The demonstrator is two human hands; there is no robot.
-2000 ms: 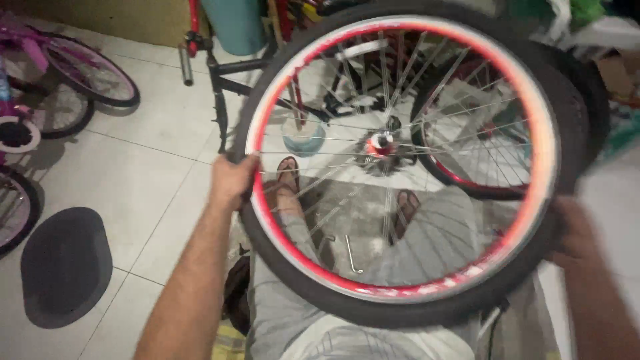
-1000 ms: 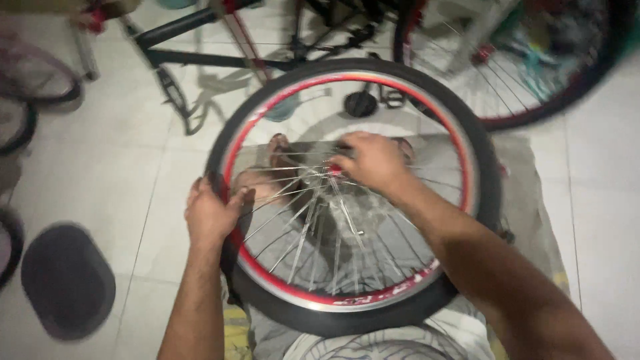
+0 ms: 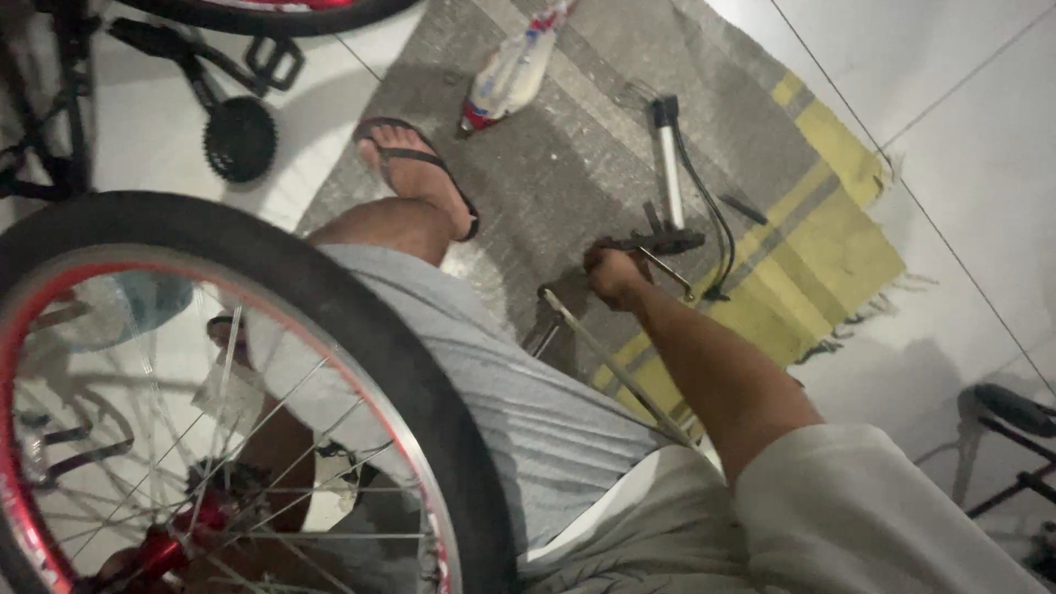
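A bicycle wheel with a black tyre, red rim and red hub fills the lower left, over my lap. Behind its spokes, my left hand is dimly visible, holding the wheel at the hub end. My right hand reaches down to the striped rug, its fingers curled at the dark foot of a floor pump. Whether they grip anything is unclear. A thin metal tool lies just right of that hand. The pump's black hose curves down on its right.
A plastic packet lies on the rug near my sandalled foot. A crankset with chainring and a pedal lies at upper left, by a dark bicycle frame. Another red-rimmed wheel shows at the top edge. Dark bicycle parts stand at lower right.
My right hand has left the wheel's hub and moved down to the rug by the pump. The wheel is now at the left, and the view has swung to the right.
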